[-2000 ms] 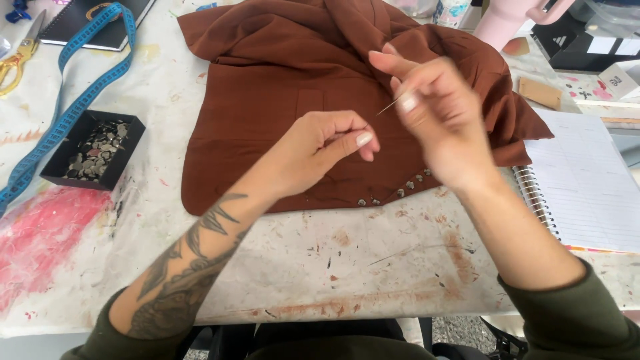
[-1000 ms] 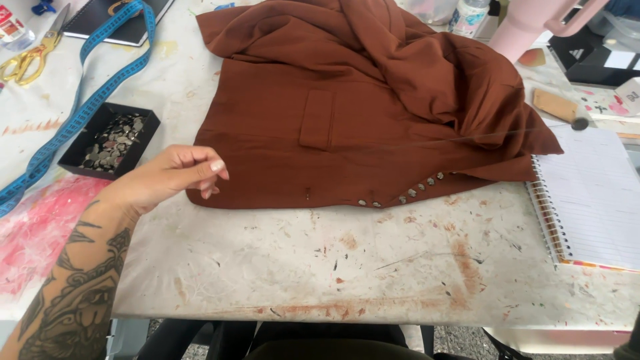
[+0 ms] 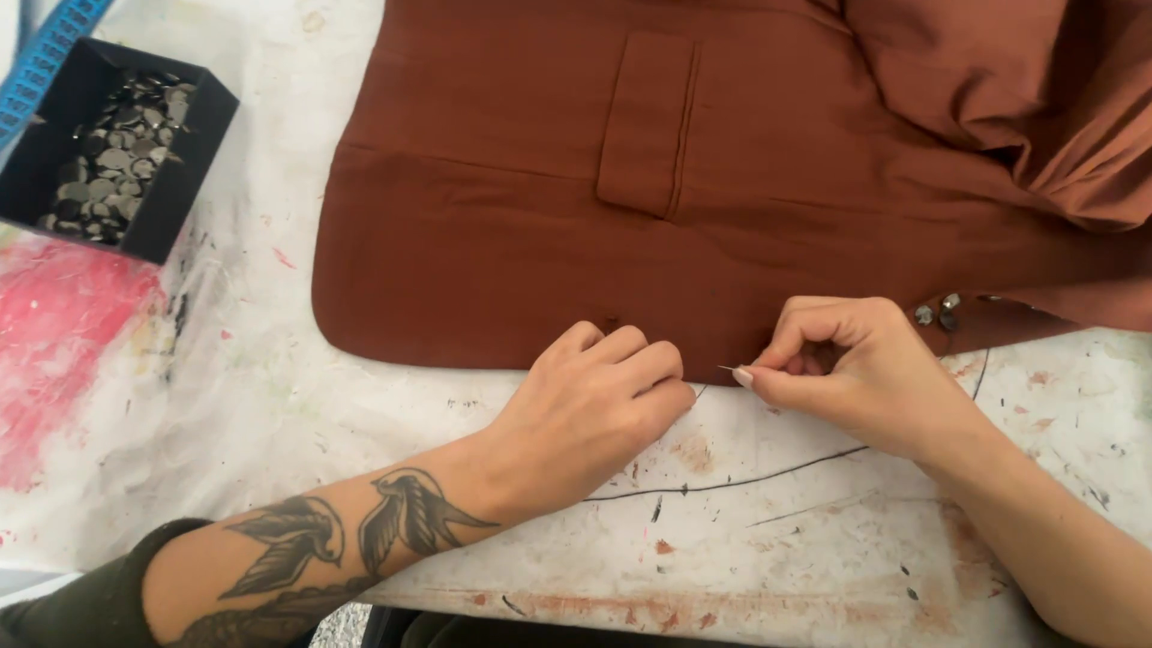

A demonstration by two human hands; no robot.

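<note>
A rust-brown jacket (image 3: 504, 261) with a pocket flap (image 3: 643, 126) lies on the table, its front edge toward me. My left hand (image 3: 594, 405) rests on that edge, fingers curled over the cloth; what its fingertips hold is hidden. Just right of it, my right hand (image 3: 837, 369) pinches a sewing needle (image 3: 727, 367) between thumb and index finger, the point toward my left hand. Dark thread (image 3: 765, 477) runs loosely over the table below both hands. Metallic faceted buttons (image 3: 924, 315) sit on the jacket edge beyond my right hand.
At the upper left stands a black box (image 3: 202, 135) of dark metallic round pieces (image 3: 117, 162), beside a blue measuring tape (image 3: 40, 76). Pink paint stains (image 3: 72, 333) mark the table cover (image 3: 270, 450). The jacket's bunched fabric fills the upper right.
The view has moved closer to the jacket. My right hand, out of sight one second ago, is back at the front edge with the needle. My left hand now lies on the cloth.
</note>
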